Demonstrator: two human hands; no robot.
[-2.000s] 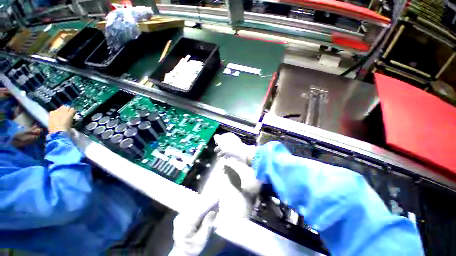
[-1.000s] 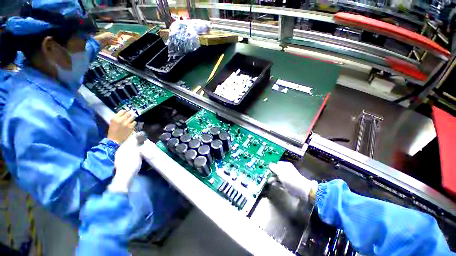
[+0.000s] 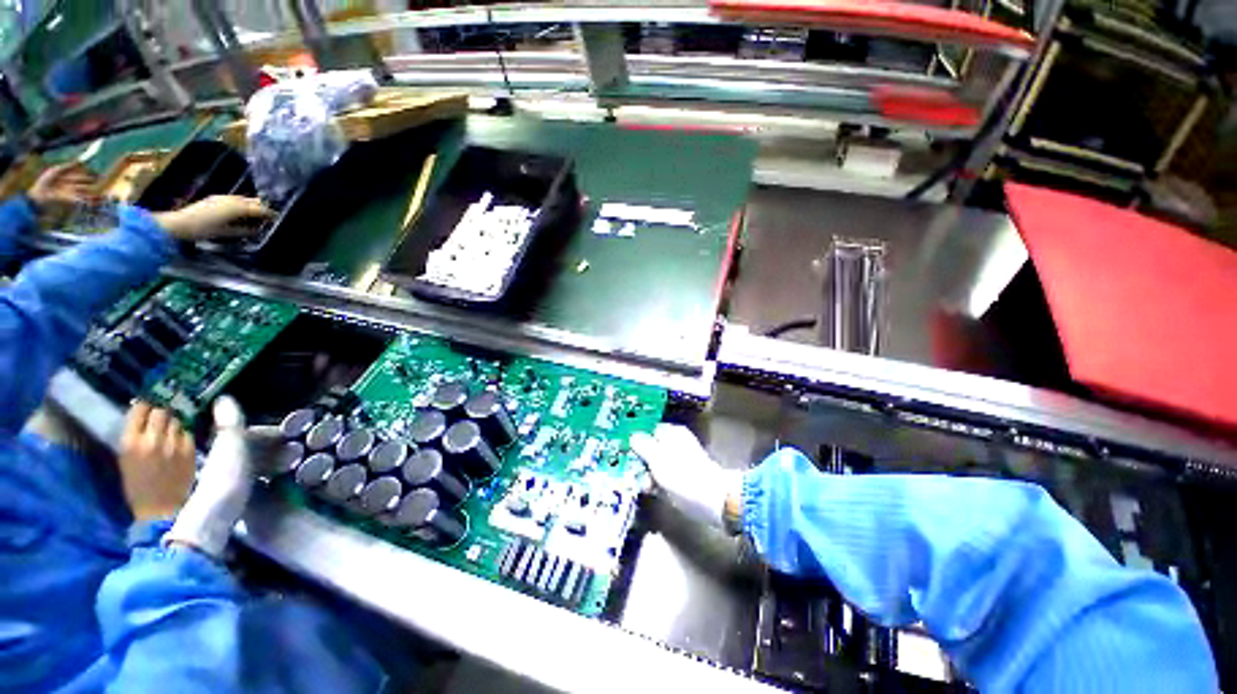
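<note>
A green circuit board [image 3: 570, 407] with a cluster of dark, grey-topped capacitors [image 3: 387, 475] lies between the conveyor rails. My right hand [image 3: 688, 475], in a white glove, has its fingertips at the board's right edge and seems to grip it. My left hand [image 3: 221, 481], also gloved, is upright by the near rail at the board's left end. Its fingertips are near a dark carrier opening [image 3: 301, 366]; whether it holds the board or carrier cannot be told.
Another person's bare hand [image 3: 159, 461] is just left of my left hand. Their other hand [image 3: 217, 217] is over a black bin. A second board [image 3: 204, 339] is to the left. A black bin of white parts [image 3: 482, 244] sits behind the rail. A red sheet [image 3: 1140, 312] is at right.
My hands were close together right of the board two seconds ago; now they are at its two ends. The view has swung. The neighbour's arm now reaches to the back bins.
</note>
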